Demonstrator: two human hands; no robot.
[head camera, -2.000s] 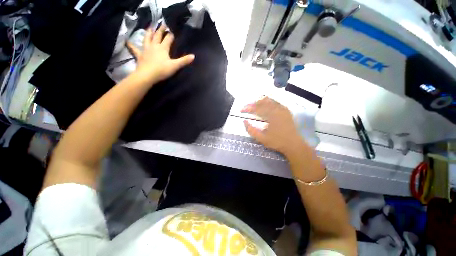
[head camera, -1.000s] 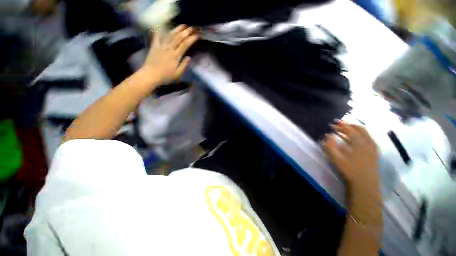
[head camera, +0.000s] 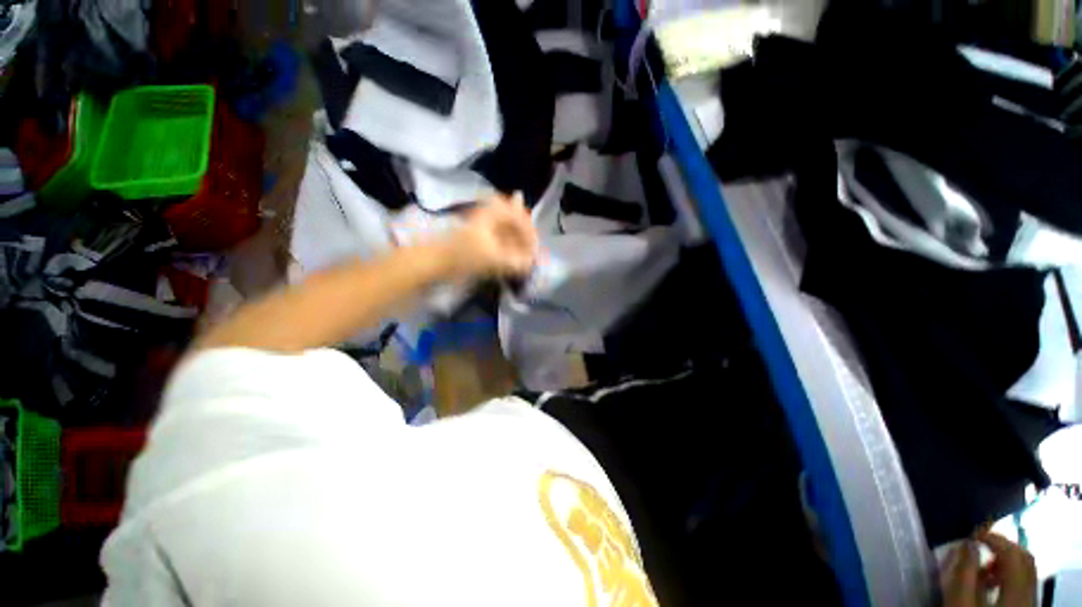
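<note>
My left hand (head camera: 504, 240) is blurred, with its fingers drawn together, over the heap of light grey panels with black strips (head camera: 421, 101) beside the table. A bit of pale and dark cloth shows at its fingers; I cannot tell whether it is gripped. My right hand (head camera: 991, 569) is at the lower right, cut off by the picture's edge, its fingertips on the white table by the black cloth's lower end. Black panels (head camera: 925, 332) lie across the table, with a crumpled light grey piece (head camera: 908, 196) among them.
The table's blue edge (head camera: 759, 314) runs down the middle right. Green baskets (head camera: 154, 140) and red baskets (head camera: 101, 474) stand on the floor at left, with striped cloth (head camera: 89, 314) between them. A pale yellowish stack (head camera: 712, 42) is at the table's upper end.
The view has swung left to the heaps and baskets. My left hand has left the table's cloth and is over the grey heap. My right hand remains at the table, now at the picture's edge.
</note>
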